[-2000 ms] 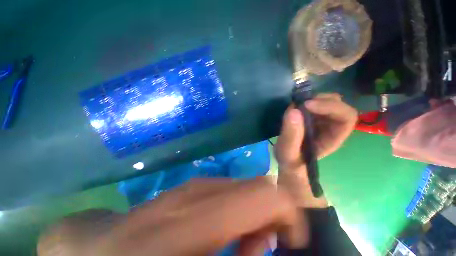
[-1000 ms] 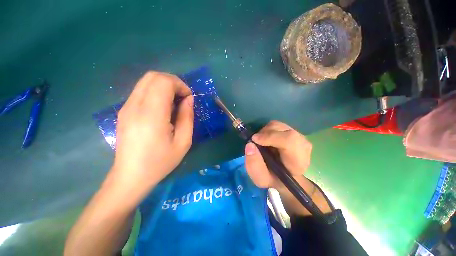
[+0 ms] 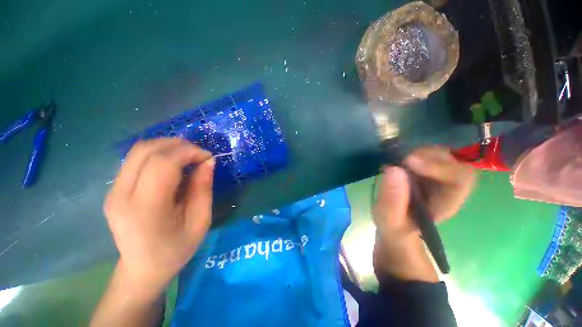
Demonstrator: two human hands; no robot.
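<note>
The blue circuit board (image 3: 258, 137) lies on the dark green mat (image 3: 159, 45), with shiny joints on its upper face. My left hand (image 3: 159, 198) covers its lower left part and pinches a thin strand of solder wire (image 3: 223, 154), whose end is over the board. My right hand (image 3: 424, 198), blurred, holds the black soldering iron (image 3: 426, 231) to the right of the board. The iron's metal end (image 3: 385, 124) points up at the lower rim of the crusty tan pot (image 3: 370, 64); its tip is too blurred to place exactly.
Blue-handled cutters (image 3: 37, 148) lie open at the left. A black block (image 3: 475, 64) stands right of the pot. A pink sleeve (image 3: 550, 167) and a red item (image 3: 488, 156) are at the right edge. A blue lettered apron (image 3: 261, 274) hangs below the mat's edge.
Since one second ago, the iron has moved from the board up and right to the pot. My left hand has shifted left and down with the solder wire, uncovering more of the board.
</note>
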